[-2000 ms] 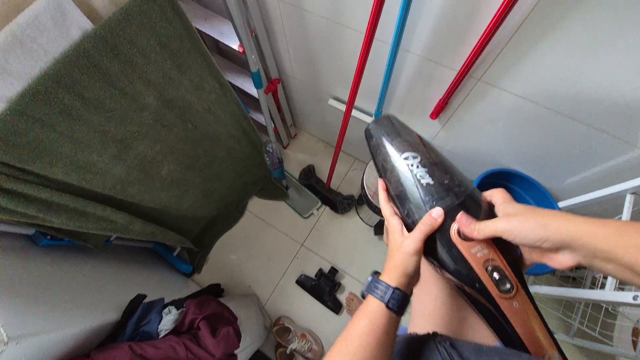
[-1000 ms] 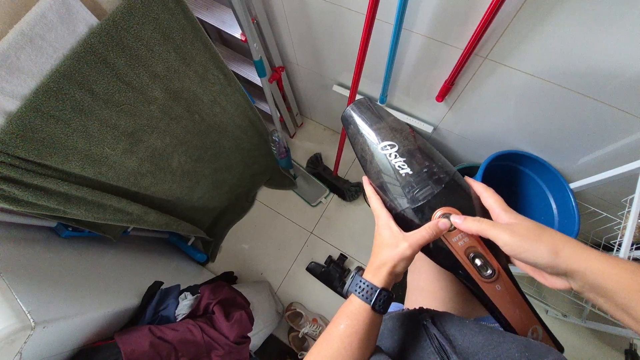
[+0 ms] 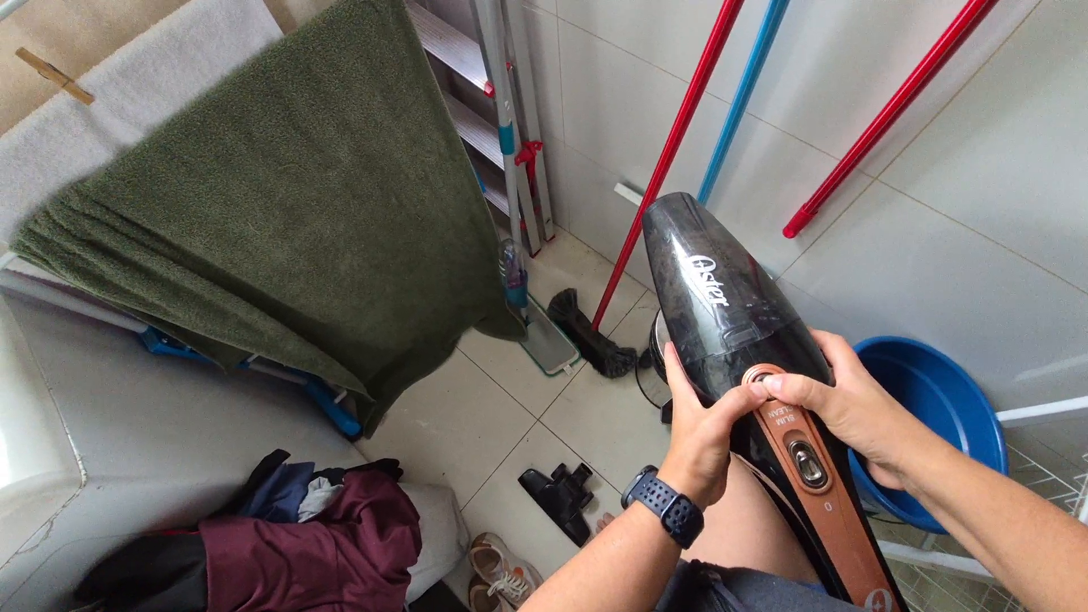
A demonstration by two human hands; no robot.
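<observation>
An Oster handheld vacuum cleaner (image 3: 722, 297), black with a smoky clear dust cup and a copper-coloured handle, points up and to the left across my lap. My left hand (image 3: 710, 425) grips its left side near the dust cup, and its thumb lies at the round copper button. On the other side my right hand (image 3: 850, 399) holds the body, its thumb resting on the same button. The fingers beneath the vacuum are partly hidden. A black vacuum floor nozzle (image 3: 559, 497) lies on the tiles below and left of my left hand.
A blue plastic basin (image 3: 926, 382) stands at the right beside a white wire rack (image 3: 1041, 416). Ahead are a red-handled broom (image 3: 595, 336), a flat mop (image 3: 548, 340) and an aluminium ladder (image 3: 467, 93). A green towel (image 3: 280, 195), heaped clothes (image 3: 314, 544) and sneakers (image 3: 501, 574) are at left.
Since two seconds ago, my left thumb has moved from the dust cup's edge to the round button beside my right thumb. The view has shifted, and more of the basin shows.
</observation>
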